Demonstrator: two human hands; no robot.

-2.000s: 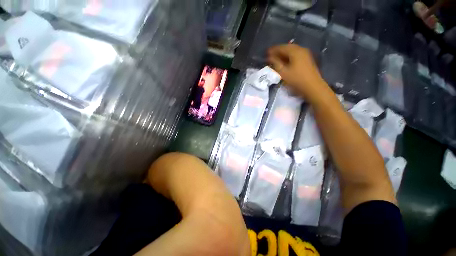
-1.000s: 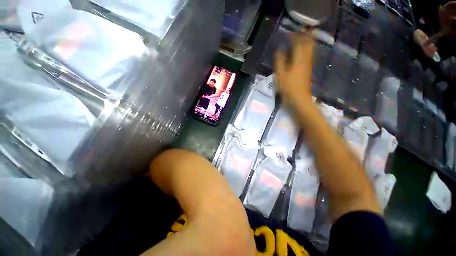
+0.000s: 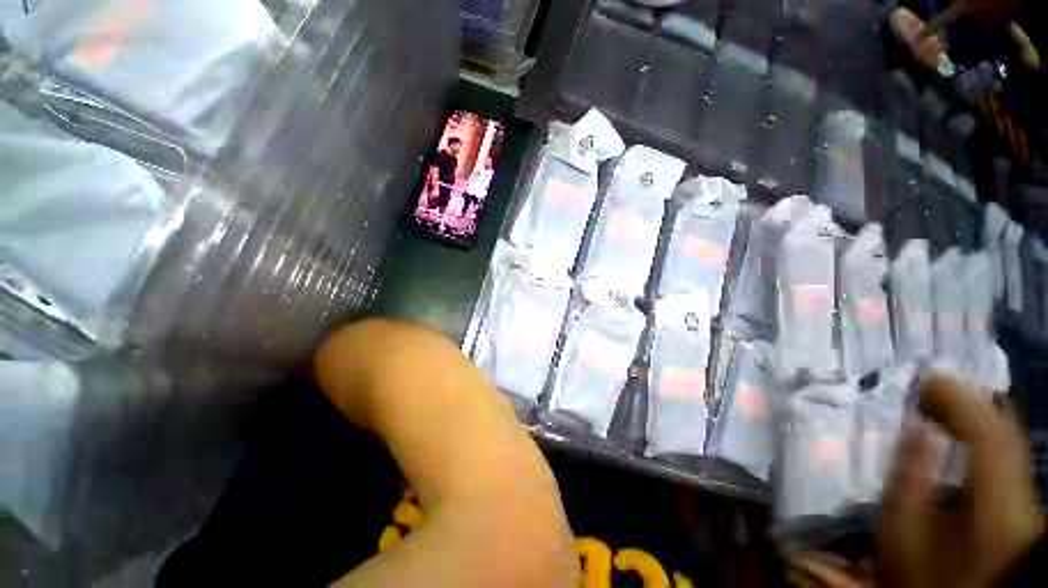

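Note:
A clear tray (image 3: 621,459) in front of me holds white pouches in two rows, such as this pouch (image 3: 678,373); several have loose flaps sticking up. A second group of white pouches (image 3: 818,454) lies against its right side, tilted. A blurred hand, which appears to be my right hand (image 3: 971,488), is at the lower right over these pouches; its grip is unclear. My left arm is bent at the bottom centre, and its hand is out of the picture. A small patch of skin shows under the second group; whose it is I cannot tell.
A tall stack of clear trays (image 3: 287,218) with white pouches stands at the left. A phone (image 3: 460,178) with a lit screen lies between stack and tray. Dark-looking trays (image 3: 713,109) lie beyond, one pouch (image 3: 842,161) among them. Another person's hand (image 3: 919,44) shows at the top right.
The arm that reached over the tray has withdrawn, uncovering its pouches. A second group of pouches and a blurred hand now show at the lower right. The view has shifted.

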